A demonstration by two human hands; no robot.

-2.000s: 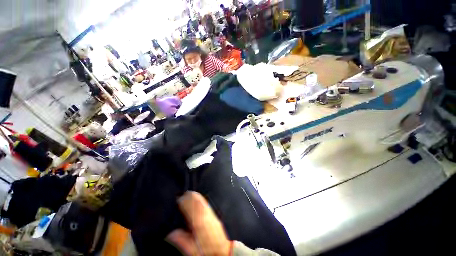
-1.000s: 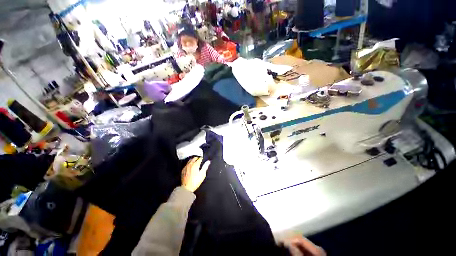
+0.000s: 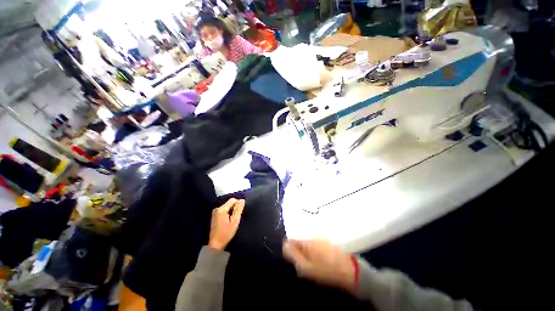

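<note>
A large black garment (image 3: 164, 206) lies on the left part of the machine bed and hangs over the front edge. A small navy-blue piece (image 3: 260, 163) shows at its upper right edge. My left hand (image 3: 226, 222) rests on the garment, thumb and fingertips together at a fold; whether cloth is pinched is hard to tell. My right hand (image 3: 319, 262) is blurred at the garment's right edge, its fingertips at the cloth; its grip is unclear. The presser foot area (image 3: 328, 159) of the white sewing machine (image 3: 401, 109) is beyond both hands, apart from them.
White machine bed (image 3: 389, 194) lies right of the garment. Green, blue and cream cloth (image 3: 298, 67) is piled behind the machine head. A shiny plastic bag (image 3: 137, 152) is at left, with thread cones (image 3: 36, 157) beyond. A masked person (image 3: 222, 45) sits across the table.
My right hand has come up from the lower edge to the garment's right side. My left hand stays on the cloth, lower in relation to its top edge. The view has shifted.
</note>
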